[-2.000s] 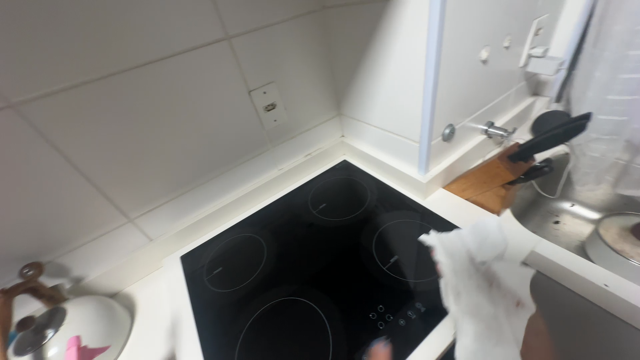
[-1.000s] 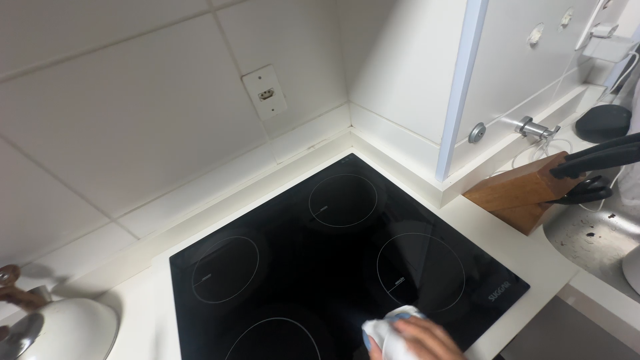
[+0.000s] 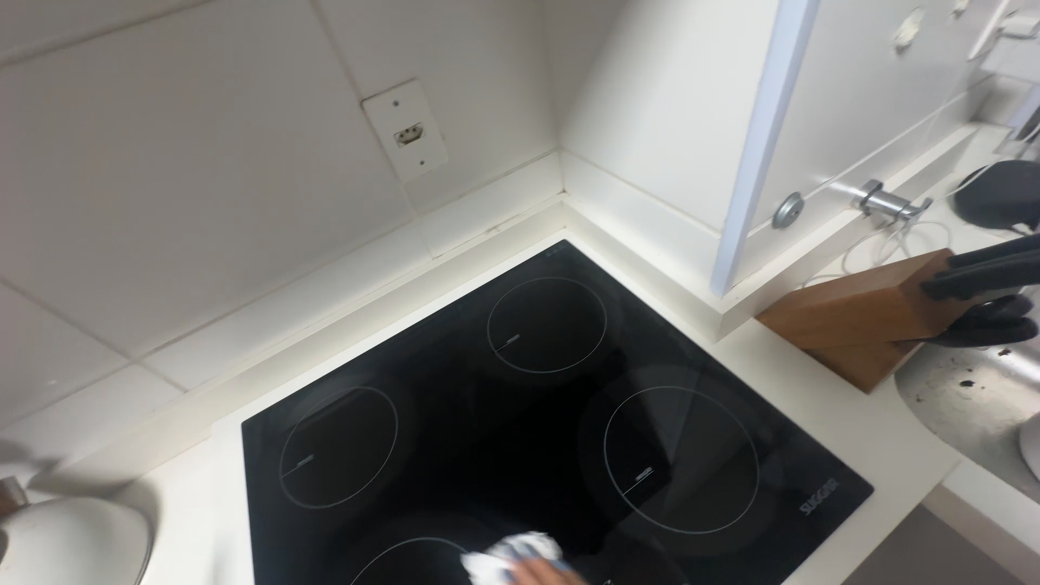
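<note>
A black glass cooktop [image 3: 520, 422], marked with circular cooking zones and the maker's name Suggar, is set into a white countertop. At the bottom edge of the view, one of my hands [image 3: 543, 571] presses a crumpled white cloth or paper towel [image 3: 508, 556] on the glass, beside the nearest cooking zone. Only its fingers show, blurred; it looks like my right hand. My left hand is out of view.
A wooden knife block [image 3: 861, 317] with black-handled knives stands right of the cooktop, beside a steel sink [image 3: 967, 398]. A white lidded pot [image 3: 77, 540] is at lower left. A wall outlet [image 3: 409, 134] and a blue-edged panel [image 3: 764, 146] rise behind.
The white cloth, held up over the right side two seconds ago, is now down on the glass. Since one second ago, hand and cloth have moved left over the cooktop.
</note>
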